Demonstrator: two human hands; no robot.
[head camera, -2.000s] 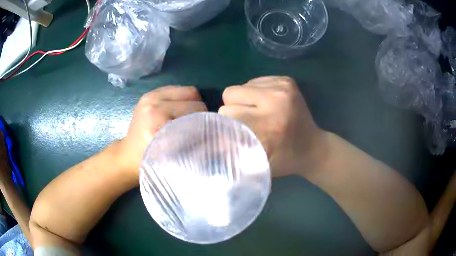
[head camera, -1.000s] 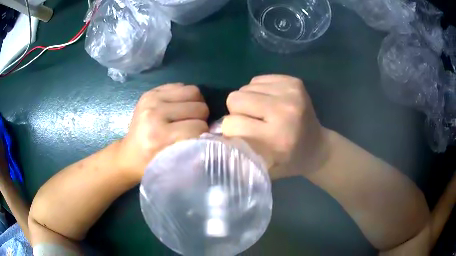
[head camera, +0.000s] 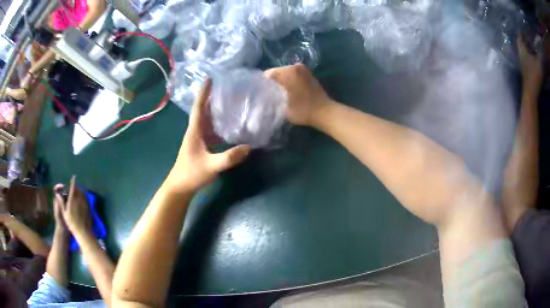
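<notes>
A round container in cloudy, wrinkled film (head camera: 250, 109) is held above the green table (head camera: 289, 204), slightly blurred. My left hand (head camera: 208, 141) is around its left side, with the thumb below and the fingers along the far edge. My right hand (head camera: 301, 93) is curled against its right side; its fingertips are partly hidden, and the film seems gripped there. A clear container (head camera: 295, 51) without a cloudy bag stands just beyond my right hand.
A whitish heap of bagged containers (head camera: 392, 36) spans the table's far side. At left are a white power strip (head camera: 87, 57), a white board (head camera: 96, 120), red and white cables (head camera: 166, 90), and a neighbour's hands (head camera: 72, 207) by blue cloth (head camera: 93, 219). Another person's arm (head camera: 524, 132) is at right.
The view has swung wider and further left. The bagged container has moved away from me towards the heap. My left hand has opened from a fist to wrap its side.
</notes>
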